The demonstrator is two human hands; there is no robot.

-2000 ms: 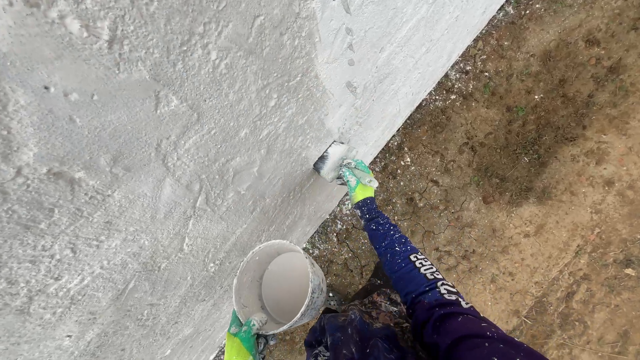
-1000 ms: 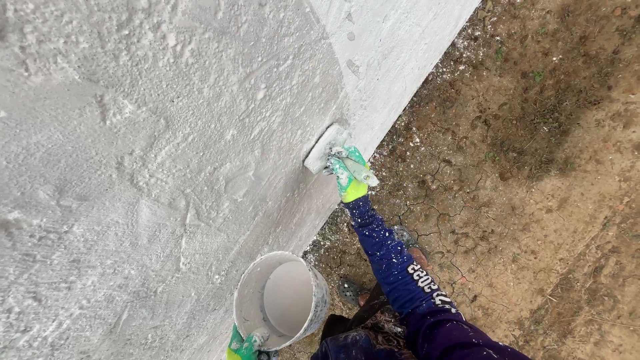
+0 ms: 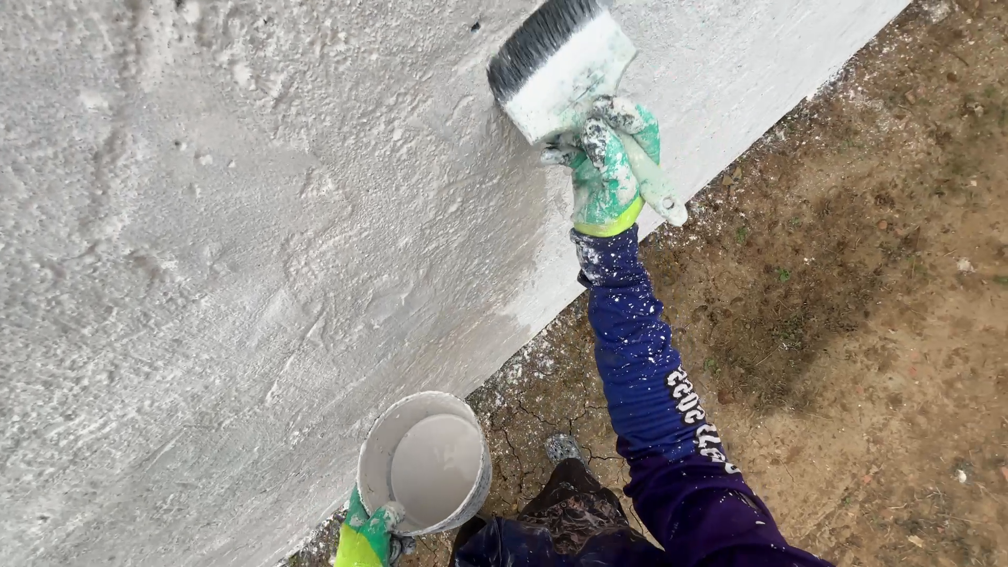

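My right hand [image 3: 610, 169], in a paint-smeared green glove with a yellow cuff, grips a wide paintbrush [image 3: 568, 75] by its pale handle. The dark bristles point up and left over the rough plaster wall [image 3: 299, 236]; whether they touch it I cannot tell. At the bottom, my left hand [image 3: 368, 528], gloved the same way, holds a bucket [image 3: 367, 457] by its rim, the thumb over the edge. Whitish paint [image 3: 437, 465] fills part of the bucket. Whiter coating covers the wall near its lower edge, beside the brush.
Bare brown soil [image 3: 850, 339] with cracks, white splatters and small plants runs along the wall's foot at the right. My paint-spotted shoe [image 3: 564, 447] and dark trouser leg are below, between the bucket and my right sleeve [image 3: 638, 346].
My right hand and the brush have moved up along the wall from their lower place in the earlier frames. The left hand stays at the bucket.
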